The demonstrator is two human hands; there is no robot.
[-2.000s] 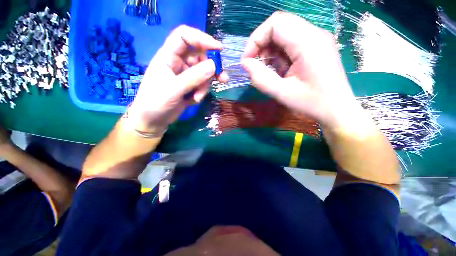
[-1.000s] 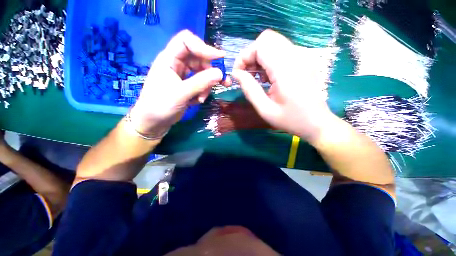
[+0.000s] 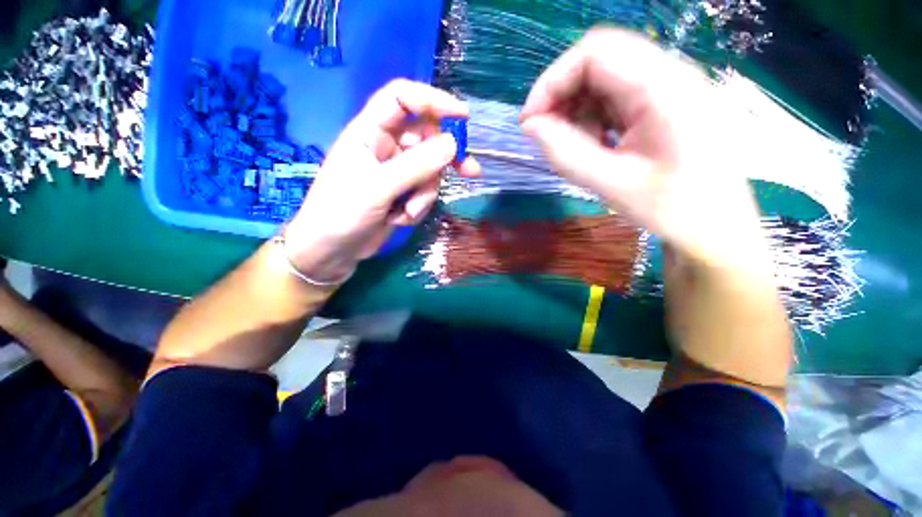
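My left hand (image 3: 369, 177) holds a small blue connector housing (image 3: 456, 138) between thumb and fingertips, above the gap between the blue tray (image 3: 162, 192) and the wires. A thin light wire (image 3: 502, 156) runs from the housing to the right. My right hand (image 3: 617, 131) is right of the housing, apart from it and somewhat blurred. Its thumb and fingertips are close together; whether they hold a wire cannot be told. The pale violet wires (image 3: 495, 178) lie under and between the hands.
Loose blue housings (image 3: 227, 121) and part-filled harnesses (image 3: 308, 28) are in the tray. Brown wires (image 3: 576, 250), green wires (image 3: 546, 50), white wires (image 3: 794, 141) and white-and-dark wires (image 3: 809, 273) lie around the hands. White and black parts (image 3: 76, 101) are heaped left. Another person's arm (image 3: 66, 353) is lower left.
My right hand has moved away from the housing to the right and up, uncovering the wire at the housing. My left hand still holds the housing, slightly lower and further right.
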